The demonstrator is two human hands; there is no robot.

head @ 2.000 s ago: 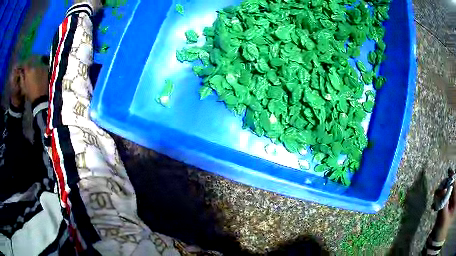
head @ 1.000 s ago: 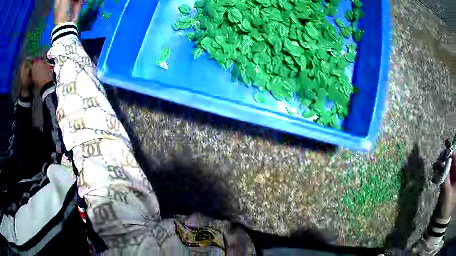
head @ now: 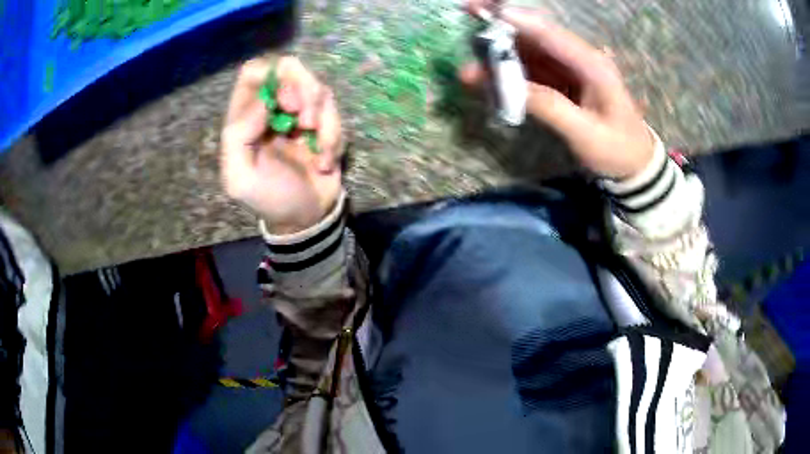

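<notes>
My left hand [head: 282, 146] is palm up over the bench, fingers curled around several small green moulded parts [head: 281, 121]. My right hand [head: 577, 89] holds the trimming knife by its white and black wrapped handle [head: 507, 78]; the blade is blurred and cannot be made out. The hands are apart. Green trimmings [head: 386, 75] lie scattered on the speckled bench between them, blurred.
The blue parts tray [head: 133, 58] with green parts is at the upper left. The bench [head: 151, 208] ends just below my hands. A person's black-and-white sleeve [head: 35, 328] is at far left. A red item [head: 213, 297] and yellow-black floor tape [head: 249, 383] show below.
The view has swung right, so the tray now sits at upper left. My left hand has come back from the far left and now holds green parts. My right hand still holds the knife.
</notes>
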